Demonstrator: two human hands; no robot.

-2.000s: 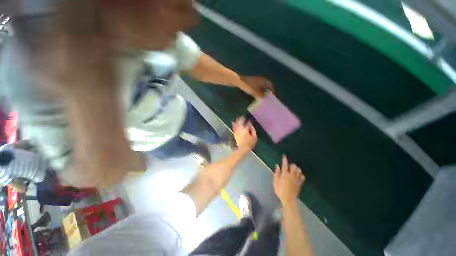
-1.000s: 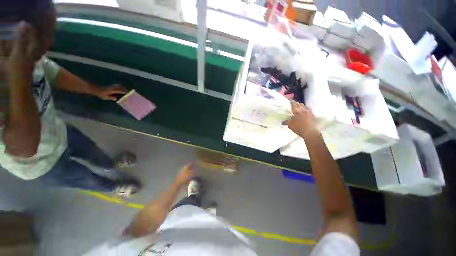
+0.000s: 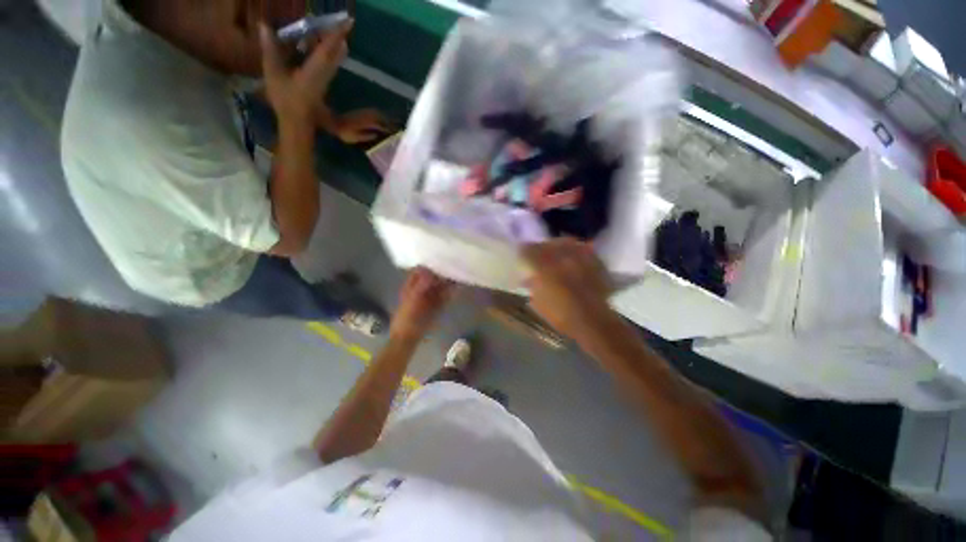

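Note:
A white bin [image 3: 466, 251] is tilted toward me in front of my body, slightly blurred. It holds dark parts [image 3: 593, 191], pink-orange parts [image 3: 551, 188] and crumpled clear plastic. My right hand [image 3: 567, 277] grips the bin's near wall at its right part, fingers over the rim. My left hand [image 3: 422, 300] is at the bin's lower left edge; its fingertips are hidden at the underside, so its hold is unclear.
A second white bin [image 3: 797, 254] with dark parts stands to the right, with another beyond it. A person [image 3: 175, 159] stands at the left, holding a phone-like object [image 3: 314, 26]. Cardboard boxes [image 3: 106, 365] and red trays [image 3: 111, 503] are at lower left. A red container [image 3: 946, 180] is at far right.
The front bin has moved left and closer to me, exposing the bin behind it. My left hand has risen to its lower edge. The other person now appears nearer, a hand raised with the phone-like object.

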